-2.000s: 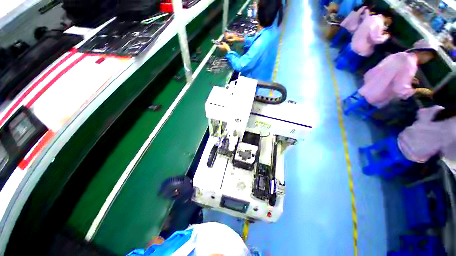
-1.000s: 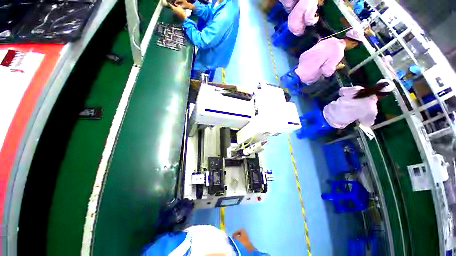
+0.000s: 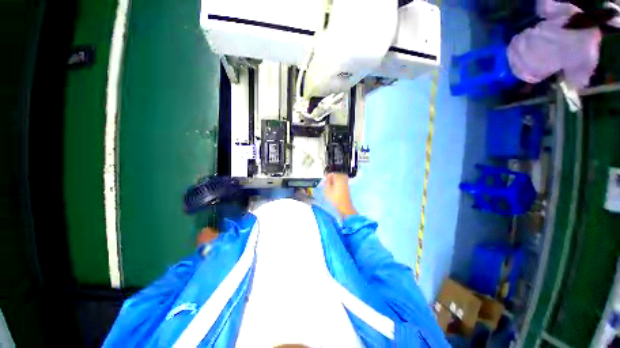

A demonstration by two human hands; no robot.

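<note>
The white two-station machine (image 3: 353, 41) stands in front of me, its head over the slides. A black unit (image 3: 273, 151) lies in the left fixture and another black unit (image 3: 337, 151) lies in the right fixture. My right hand (image 3: 337, 190) reaches to the front edge of the right fixture, fingers at or just below the unit; whether they grip anything is unclear. My left hand (image 3: 207, 236) is small and blurred beside my blue sleeve, left of the machine front; its fingers cannot be made out. A small screen (image 3: 302, 183) is on the machine front.
A black desk fan (image 3: 204, 193) stands left of the machine. The green conveyor (image 3: 163, 136) with a white divider (image 3: 111, 156) runs along the left, one dark unit (image 3: 81, 57) beyond it. Right are blue stools (image 3: 500, 189), an open cardboard box (image 3: 459, 303) and a seated person (image 3: 556, 44).
The view has moved closer and tilted down over the machine. My right hand has come forward to the right fixture. My left hand now shows at the left.
</note>
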